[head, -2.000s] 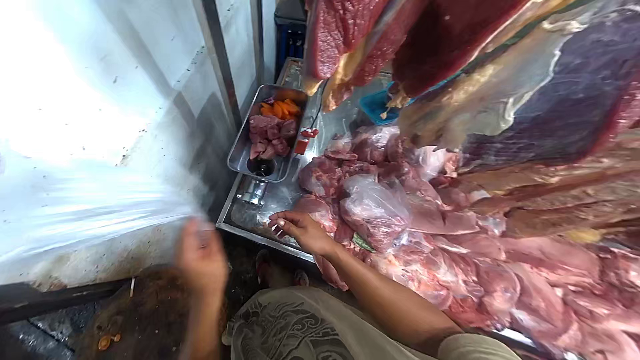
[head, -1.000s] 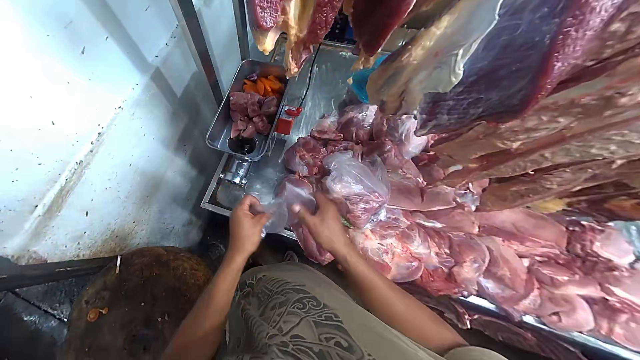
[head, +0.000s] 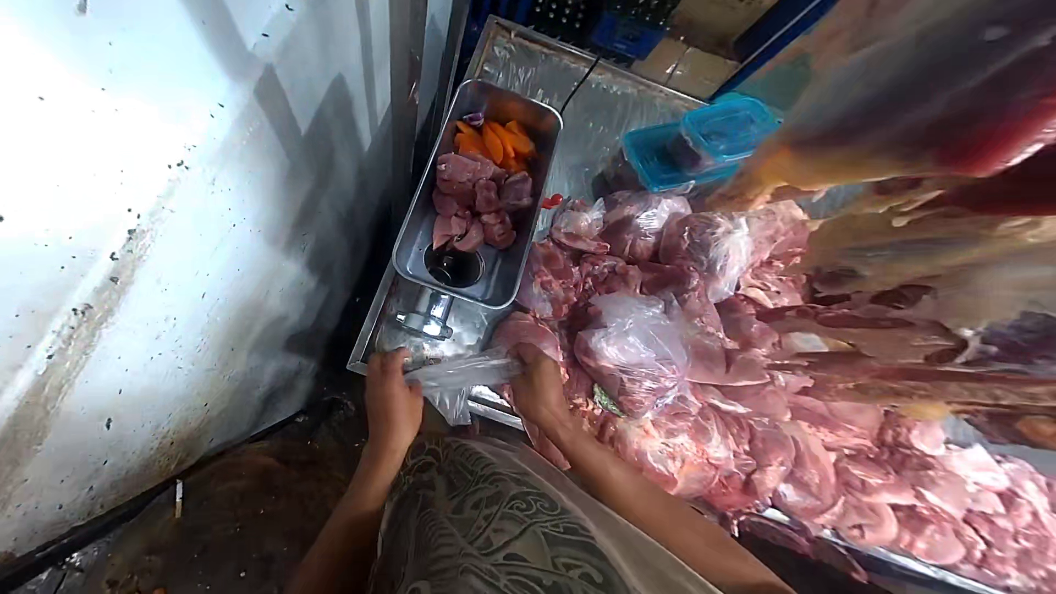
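Note:
A clear plastic bag (head: pixel 462 373) is stretched between my two hands, just below a meat grinder's metal outlet (head: pixel 427 318). My left hand (head: pixel 394 400) grips one end of it. The other end is in my right hand (head: pixel 538 384), beside the heap of raw meat. Above the outlet, the grinder's metal tray (head: pixel 520 276) holds chunks of raw meat (head: pixel 474 198) and orange vegetable pieces (head: pixel 499 142) around a dark feed opening (head: pixel 454 266). My fingertips are partly hidden by the plastic and by my hands.
Raw meat (head: pixel 792 429), some in clear bags (head: pixel 635 351), covers the metal table (head: pixel 569 91) to the right. Blue plastic containers (head: pixel 701 144) stand behind it. Large cuts of meat (head: pixel 949 148) hang at the right. A stained white wall (head: pixel 165 247) runs along the left.
My left hand, blurred and out by the wall with stretched plastic two seconds ago, has come in near the grinder. The bag now spans both hands. The view has shifted nearer the grinder.

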